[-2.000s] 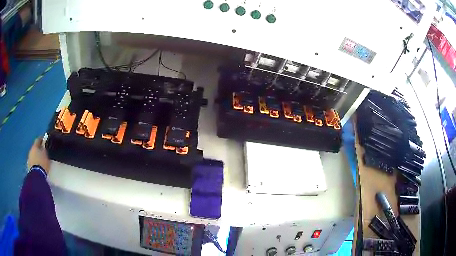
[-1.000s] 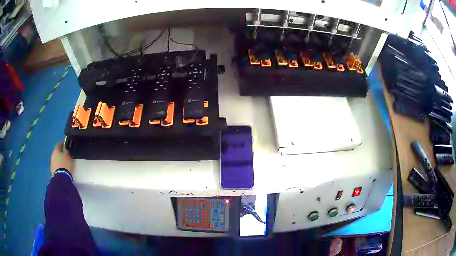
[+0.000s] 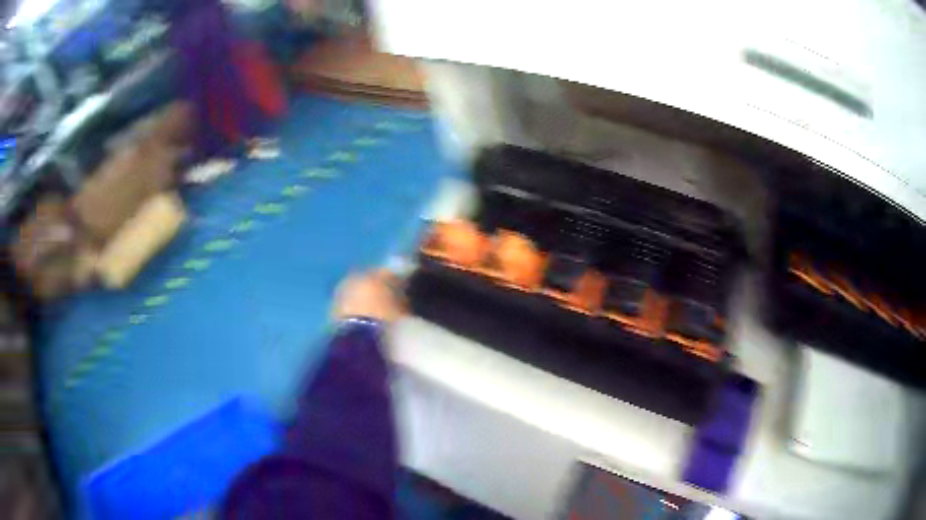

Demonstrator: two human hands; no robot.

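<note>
The picture is blurred. My left hand (image 3: 369, 297) is at the left end of the left black fixture base (image 3: 548, 338), at the machine's left edge. Its fingers are blurred, and I cannot tell whether it holds anything. Orange nests (image 3: 520, 260) stand in a row on the base. The two leftmost look empty; dark remotes (image 3: 619, 284) lie at the others, too blurred to tell apart. My right hand is not in view.
A smartphone (image 3: 722, 432) lies right of the left fixture. The right fixture (image 3: 848, 305) and a white plate (image 3: 848, 411) are at the right. A blue bin (image 3: 188, 462) is lower left. A person (image 3: 218, 81) stands in the aisle behind, near cartons (image 3: 132, 193).
The view has swung left, so the machine shows further right and the blue bin and aisle have come in. My left hand stays by the left fixture's end. The remotes at right have left the view.
</note>
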